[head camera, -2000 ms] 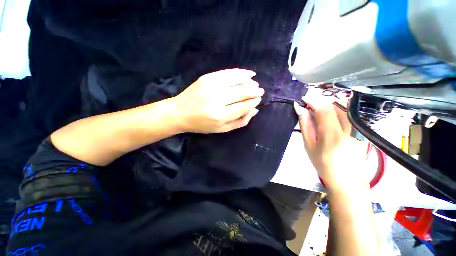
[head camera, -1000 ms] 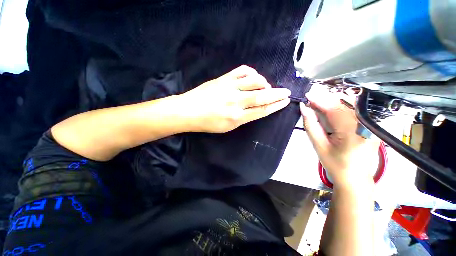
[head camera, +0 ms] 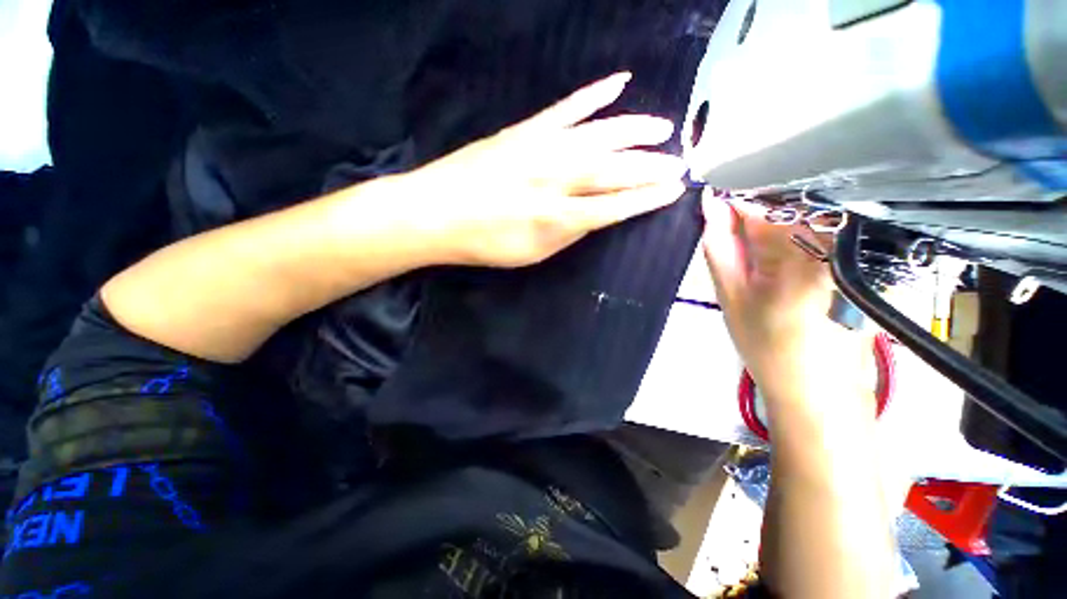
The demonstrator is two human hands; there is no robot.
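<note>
The dark ribbed garment panel (head camera: 515, 351) covers the left and centre, with a short pale chalk mark near its right edge. My left hand (head camera: 550, 187) lies flat on the cloth, fingers spread, fingertips at the edge of the sewing machine head (head camera: 842, 105). My right hand (head camera: 772, 281) is at the cloth's right edge, fingertips close together beside the left ones, under the head. A tiny dark strip (head camera: 695, 183) shows between the fingertips of both hands. The right fingertips are partly hidden, and the needle area cannot be made out.
Red-handled scissors (head camera: 751, 404) lie on the white table (head camera: 673, 386), partly behind my right wrist. A thick black cable (head camera: 936, 357) curves below the head, near wire thread guides (head camera: 826, 218). A red plastic object (head camera: 954, 510) is at lower right. Shiny lining (head camera: 380, 316) shows under my left forearm.
Both hands and the cloth have moved up toward the machine head. My left hand has also moved right, with its fingers more spread. The chalk mark has shifted up with the cloth.
</note>
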